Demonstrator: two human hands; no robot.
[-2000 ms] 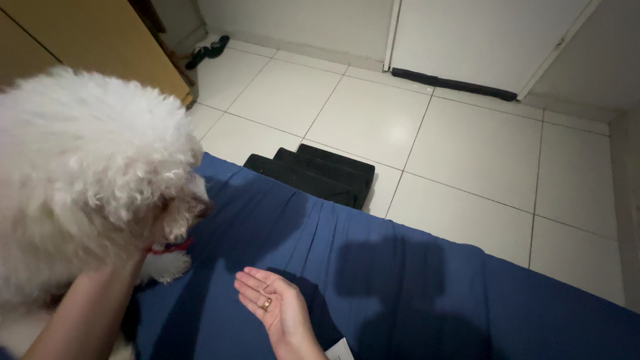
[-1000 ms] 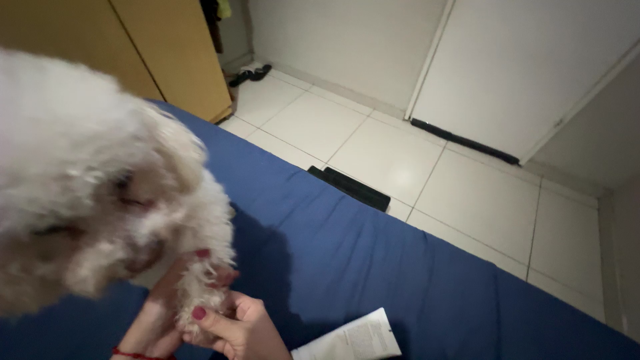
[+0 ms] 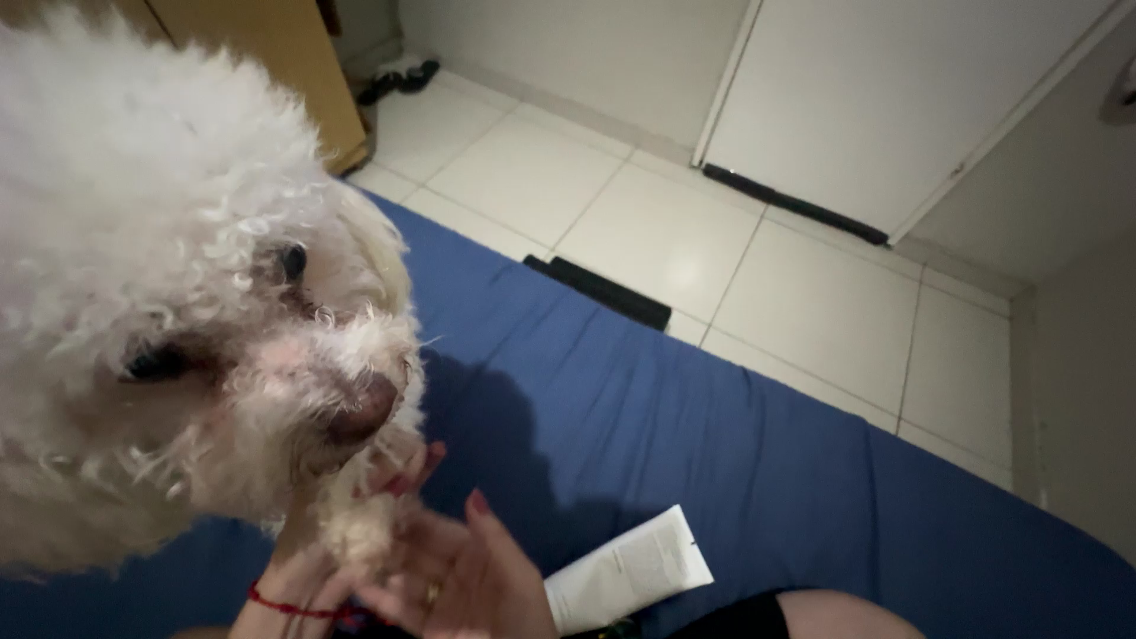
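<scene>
A white curly-haired dog (image 3: 204, 266) fills the left side, its head turned toward the camera. Below its muzzle, my left hand (image 3: 311, 550), with a red cord bracelet at the wrist, holds the dog's front paw (image 3: 355, 524) from underneath. My right hand (image 3: 470, 568), blurred, has its thumb raised and its fingers against or just beside the paw; contact is hard to tell. To the right of it a white squeeze tube (image 3: 630, 568) with writing lies on the blue sheet (image 3: 674, 426).
Black pet steps (image 3: 603, 293) stand at the bed's far edge. Beyond are a tiled floor (image 3: 657, 222), a white door (image 3: 887, 98) with a dark draft strip (image 3: 794, 204), a wooden cabinet (image 3: 266, 62) and dark footwear (image 3: 399, 82). A bent knee (image 3: 834, 617) is at the bottom.
The dog's head has come closer and turned to face the camera. My right hand, its thumb on the paw a second ago, has opened out. Two seconds ago it was held palm up, away from the dog.
</scene>
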